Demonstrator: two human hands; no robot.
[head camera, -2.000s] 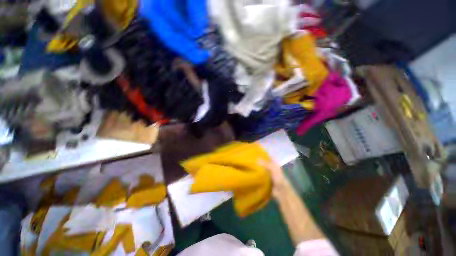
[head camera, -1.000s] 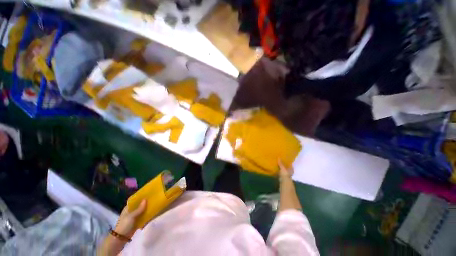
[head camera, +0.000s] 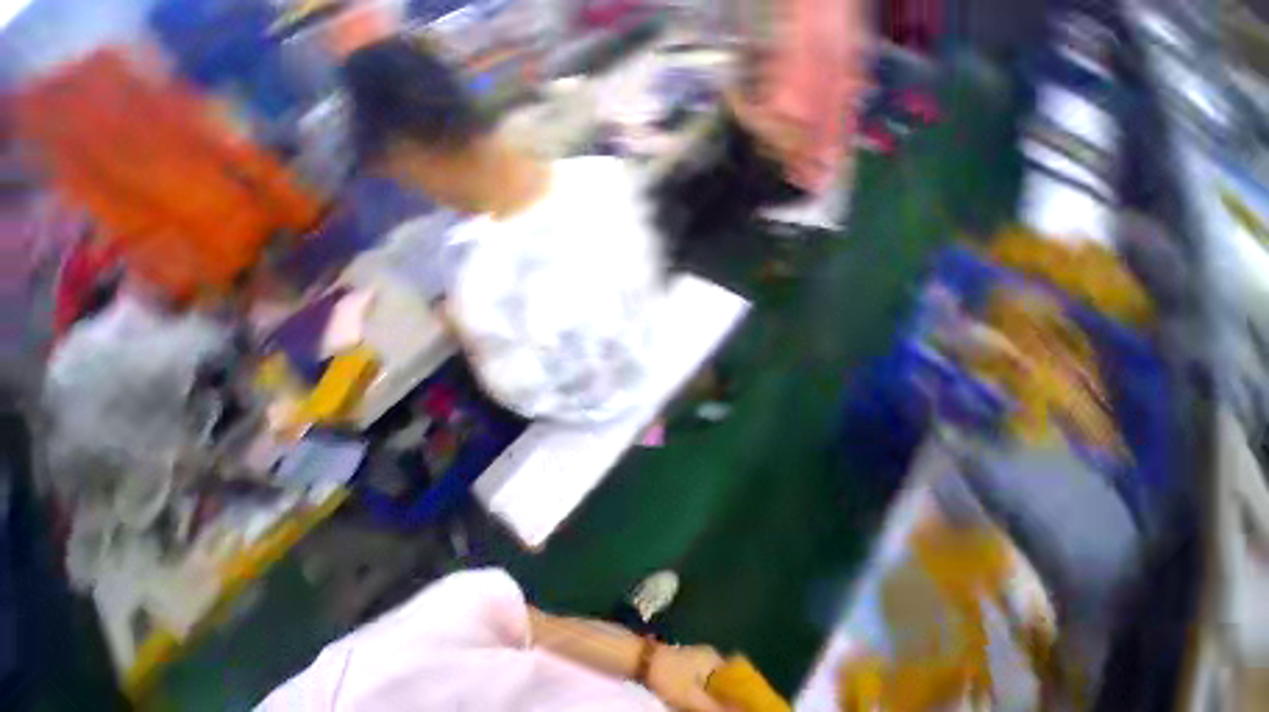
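The frame is blurred. My left hand (head camera: 682, 676), with a bracelet at the wrist, is at the bottom edge, right of centre. It holds a mustard-yellow fabric piece (head camera: 746, 687), which the edge cuts off. My right hand is not in view. More yellow cut pieces (head camera: 960, 556) lie among white pieces on the low bench at the lower right, beyond my left hand. A grey-blue cloth (head camera: 1037, 508) lies beside them. The blue crate (head camera: 905, 403) behind holds yellow and tan fabric.
A person in a white top (head camera: 557, 292) sits on a long white bench (head camera: 536, 487), left of centre. To their left is a cluttered table with a yellow edge (head camera: 237, 591). Green floor (head camera: 779, 417) runs between bench and crate. An orange cloth (head camera: 153, 167) is at the upper left.
The view has swung left, away from the bench where my right hand was on a yellow stack. My right hand has left the picture. My left hand still holds yellow fabric.
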